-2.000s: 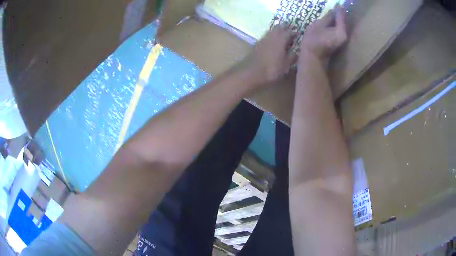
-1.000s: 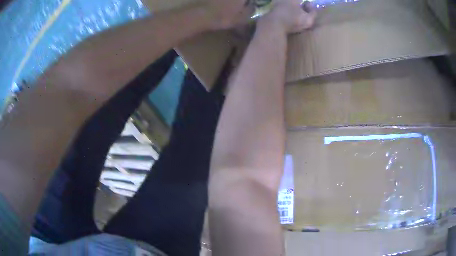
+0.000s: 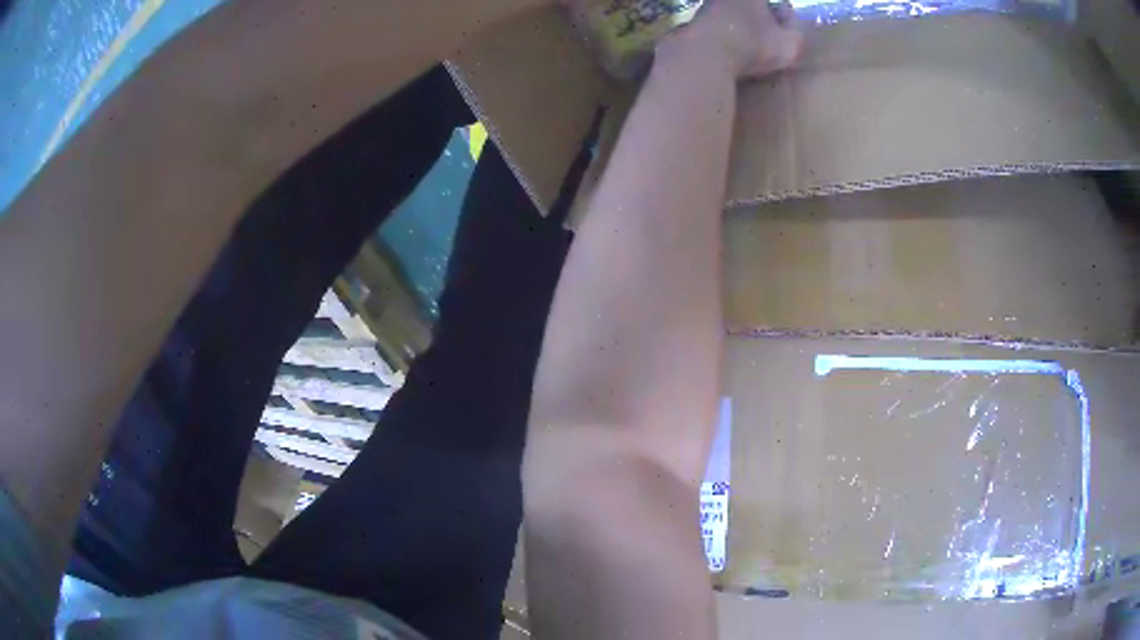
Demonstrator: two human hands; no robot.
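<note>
A patterned sheet pack [image 3: 638, 28], pale yellow with dark motifs and shiny plastic, shows at the top edge, in or on an open carton [image 3: 925, 100]. My right hand [image 3: 744, 38] lies at the pack's near edge, over the carton flap. Its fingers are partly cut off by the top edge, and whether they grip the pack cannot be told. My left forearm crosses the upper left and runs out at the top edge; the left hand is beyond it. Most of the pack is out of the picture.
A closed carton [image 3: 925, 469] with white tape and a barcode label [image 3: 714, 519] stands at the right, below open flaps. My dark-clothed legs are in the middle. A slatted pallet [image 3: 325, 388] shows between them. Green floor [image 3: 75, 63] with a yellow line is at the upper left.
The view has swung right and down from the open carton. The pack and both hands have shifted to the top edge, and my left hand has gone out of the picture.
</note>
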